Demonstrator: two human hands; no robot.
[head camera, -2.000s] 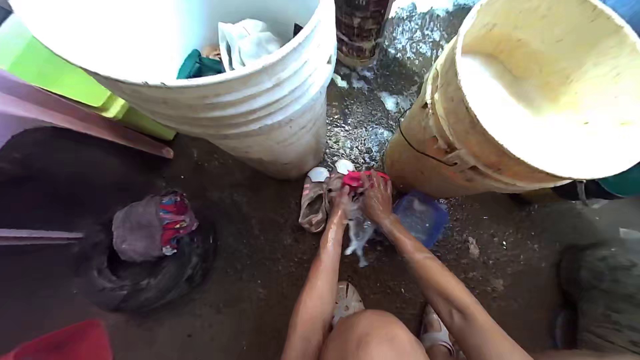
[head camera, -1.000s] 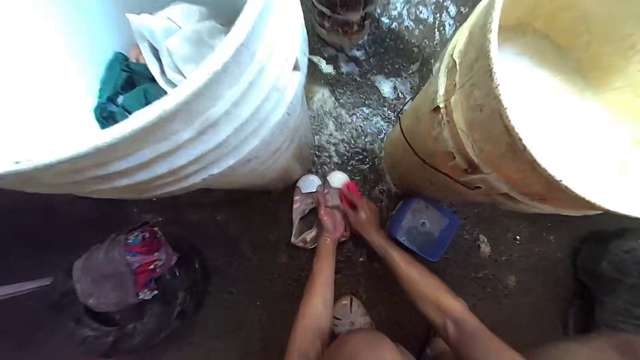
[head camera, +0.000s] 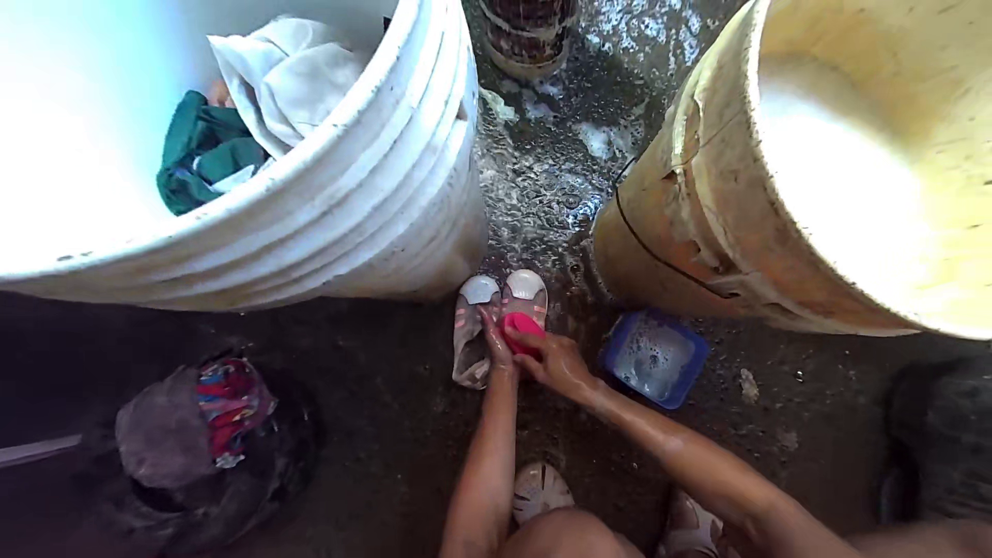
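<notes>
Two small shoes with white toe caps stand side by side on the wet ground, the left shoe (head camera: 469, 329) beside the right shoe (head camera: 525, 293). My right hand (head camera: 554, 363) grips a pink-red brush or scrubber (head camera: 521, 332) against the right shoe; its bristles are not visible. My left hand (head camera: 497, 341) rests between the shoes, touching the right one, its grip partly hidden. To the right of my right hand lies a blue-rimmed plastic container (head camera: 656, 358) of sudsy water.
A large white bucket (head camera: 387, 178) with cloths (head camera: 291, 77) stands at left, a yellowish bucket (head camera: 666, 232) at right. A dark container (head camera: 531, 35) is at top. Lower left, a bundle (head camera: 174, 426) sits on a dark tyre-like ring (head camera: 256, 496). Suds cover the ground (head camera: 542, 178) between the buckets.
Both hands were close together over the right shoe and have moved apart, uncovering more of it. The blue container, partly behind my right arm before, now shows whole. The view has moved nearer the buckets.
</notes>
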